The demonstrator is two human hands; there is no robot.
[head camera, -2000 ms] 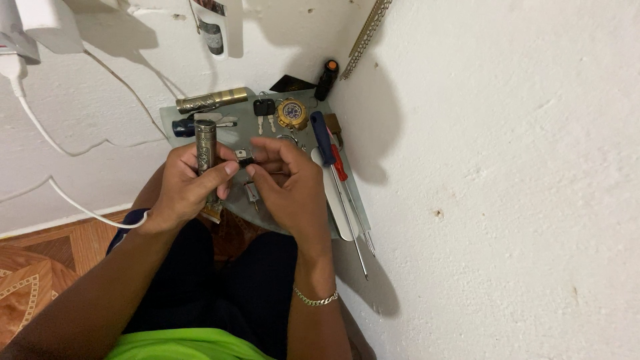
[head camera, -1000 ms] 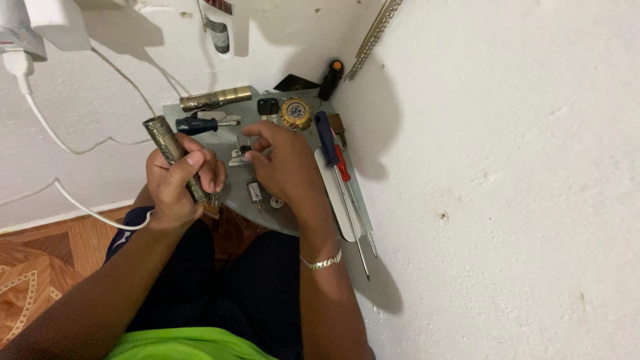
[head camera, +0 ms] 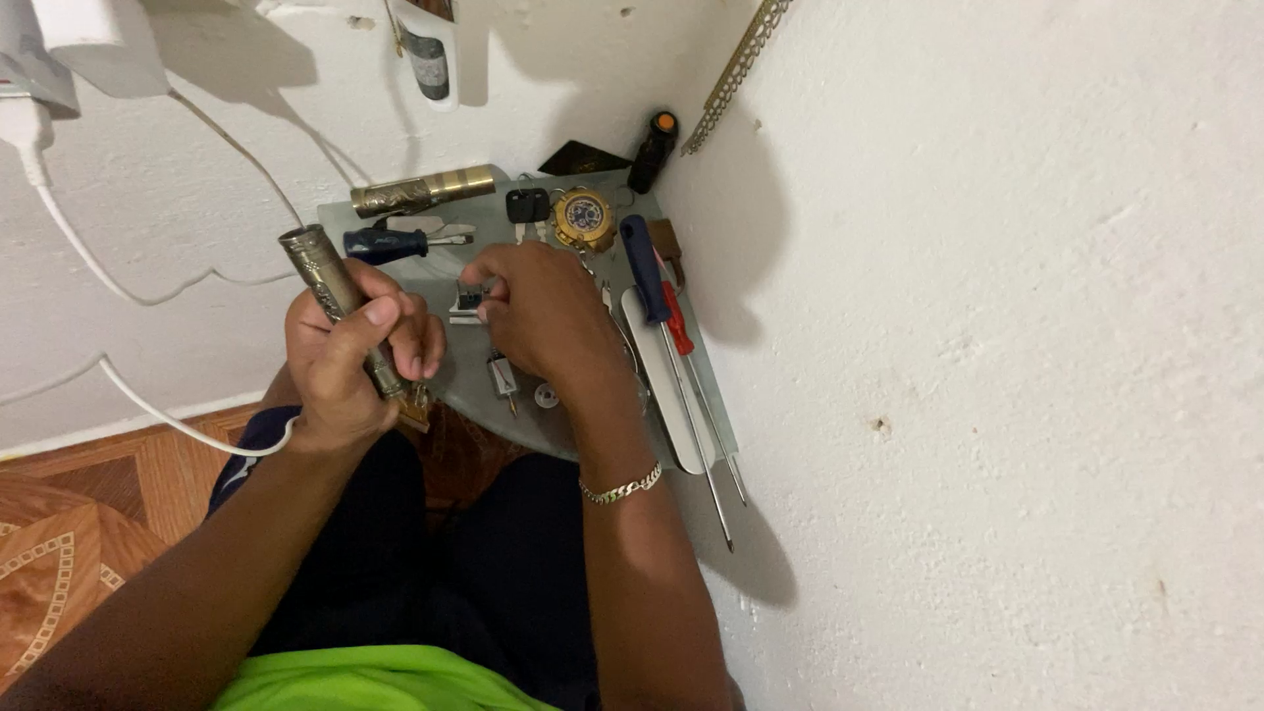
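My left hand (head camera: 351, 346) is closed around an engraved, brass-coloured metal tube (head camera: 331, 276), held tilted at the left side of the glass shelf (head camera: 454, 380). Over the middle of the shelf is my right hand (head camera: 538, 306), palm down, its thumb and forefinger at a small dark and silver part (head camera: 470, 298); whether they grip it I cannot tell. Just below that part lies a small silver component with a pointed brass-coloured tip (head camera: 503, 376). A round metal piece (head camera: 546, 395) is beside it. Farther back lie a similar engraved tube (head camera: 423, 191) and a blue-handled stubby screwdriver (head camera: 387, 243).
Black-headed keys (head camera: 527, 205) and a gold-coloured watch (head camera: 583, 219) lie at the back. Along the right edge are a long blue-handled screwdriver (head camera: 644, 272), a red-handled one (head camera: 677, 321) and a flat white piece (head camera: 660, 385). A white cable (head camera: 148, 415) hangs at the left.
My hands were close together at a small dark part; they are now apart. My left hand has moved left with the tube, which now leans. My right hand is lower over the shelf, at the small part.
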